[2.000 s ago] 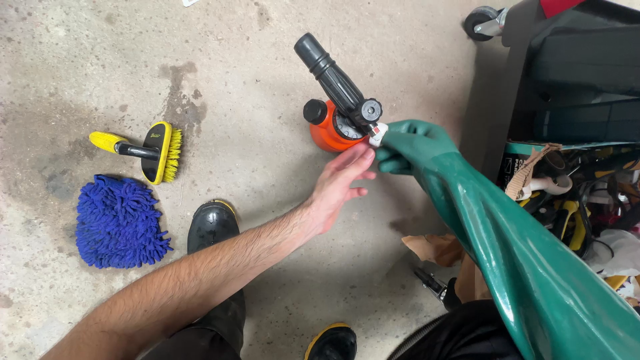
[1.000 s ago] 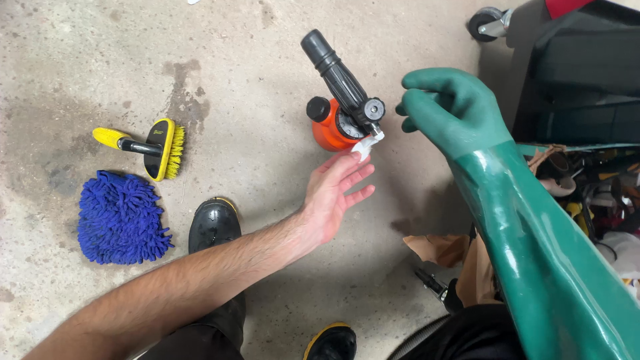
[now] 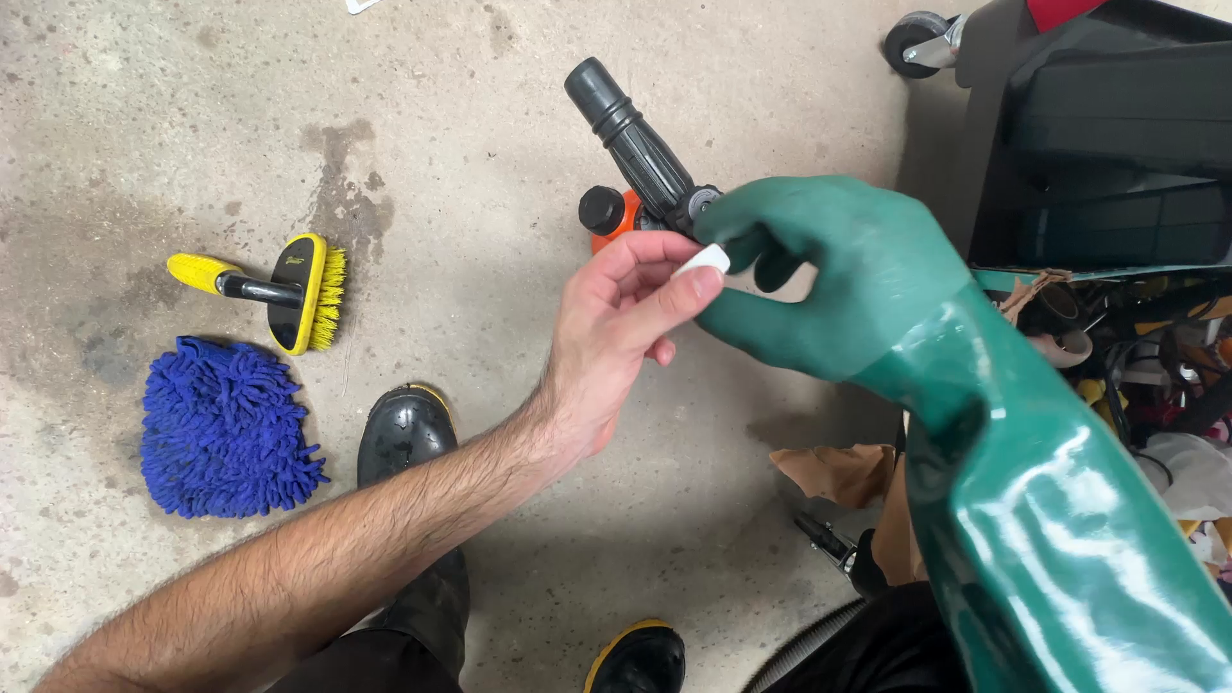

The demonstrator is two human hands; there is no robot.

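Observation:
My bare left hand pinches a small white piece between thumb and fingers; its material is unclear. My right hand, in a long green rubber glove, is right beside it, thumb and fingers curved apart with nothing seen between them. Behind both hands, an orange bottle with a black cap stands on the floor, mostly hidden. Its black foam-sprayer nozzle points to the upper left. A yellow-and-black scrub brush and a blue microfiber wash mitt lie at the left.
A black wheeled cart stands at the upper right, its caster on the concrete floor. Below it are cluttered tools and brown paper. My black boots are at the lower middle, with a ridged hose near the bottom edge.
At the bottle's neck earlier, my left hand has come away from it with the white piece. My gloved right hand moved off to the right, then came back beside my left hand.

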